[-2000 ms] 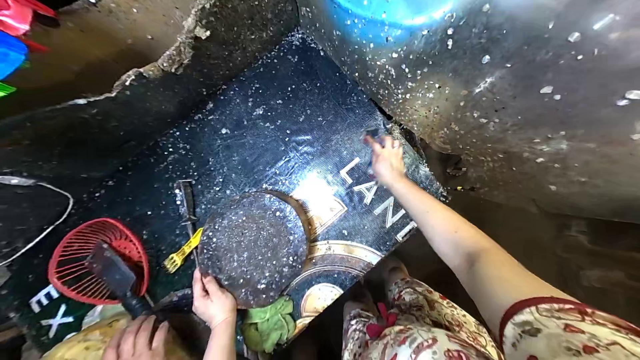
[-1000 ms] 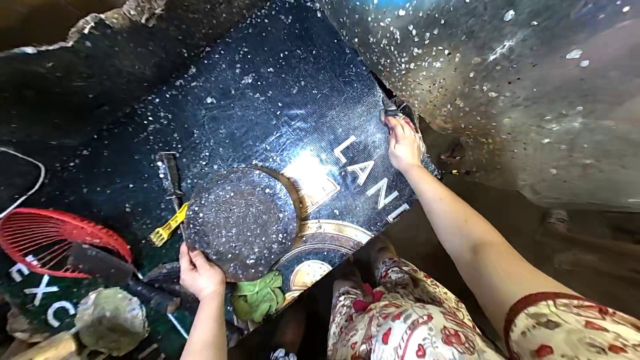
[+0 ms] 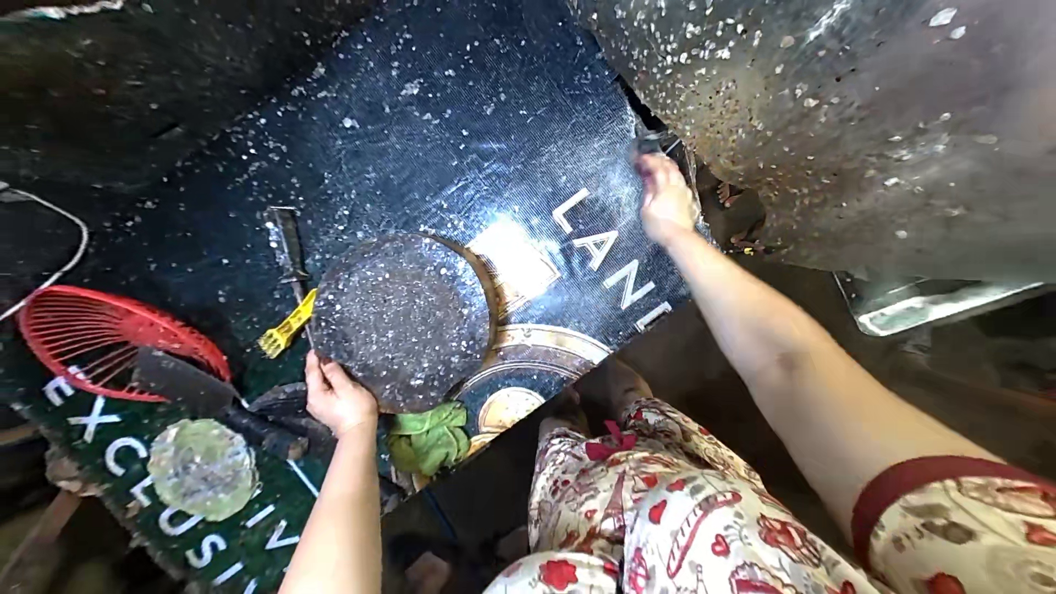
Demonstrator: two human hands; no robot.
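Observation:
A round, dark board with a speckled top (image 3: 404,322) lies on the blue printed sheet (image 3: 462,140). My left hand (image 3: 340,400) is at its lower left edge, fingers bent, beside the thin end of a dark-handled tool (image 3: 290,247); what it grips is unclear. A yellow plastic piece (image 3: 287,326) lies next to that tool. Farther right, my right hand (image 3: 667,194) is at the sheet's right edge with its fingers around a small dark object (image 3: 649,144), blurred. Green leaves (image 3: 429,437) lie just below the round board.
At the left are a red plastic basket (image 3: 124,342), a dark flat blade (image 3: 181,384) and a round pale object (image 3: 204,470). A white cord (image 3: 78,239) curves behind the basket. A speckled grey surface (image 3: 825,124) borders the sheet at upper right.
My right hand has moved up along the sheet's right edge with the dark object. Another hand, at the lower left in the oldest frame, is gone. The view has shifted.

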